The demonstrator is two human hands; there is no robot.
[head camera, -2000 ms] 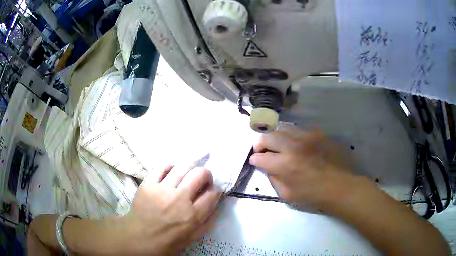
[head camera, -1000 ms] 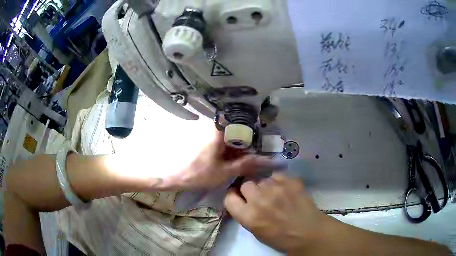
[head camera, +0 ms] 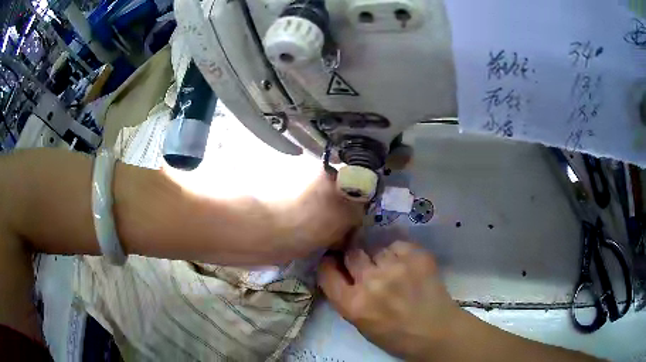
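The striped lining (head camera: pixel 205 311) lies bunched on the left of the white table, below my left forearm. My left hand (head camera: pixel 322 215) reaches to the needle area of the sewing machine (head camera: pixel 404 71); its fingertips are hidden behind the cream block and my other hand. My right hand (head camera: pixel 389 290) is curled just in front of it, fingers bent together near the lining's edge. Whatever lies between the two hands is hidden. The khaki fabric (head camera: pixel 142 88) shows behind the lamp at the upper left.
Shears (head camera: pixel 602 283) with black loops lie right of the machine bed (head camera: pixel 489 184). A handwritten note (head camera: pixel 545 85) hangs at the upper right. The dark lamp (head camera: pixel 191 127) hangs left of the machine head. Another machine stands at the far left.
My left hand has moved from the front of the table to the needle area, and my right hand has come back toward me. The lining has shifted forward. The view has shifted slightly.
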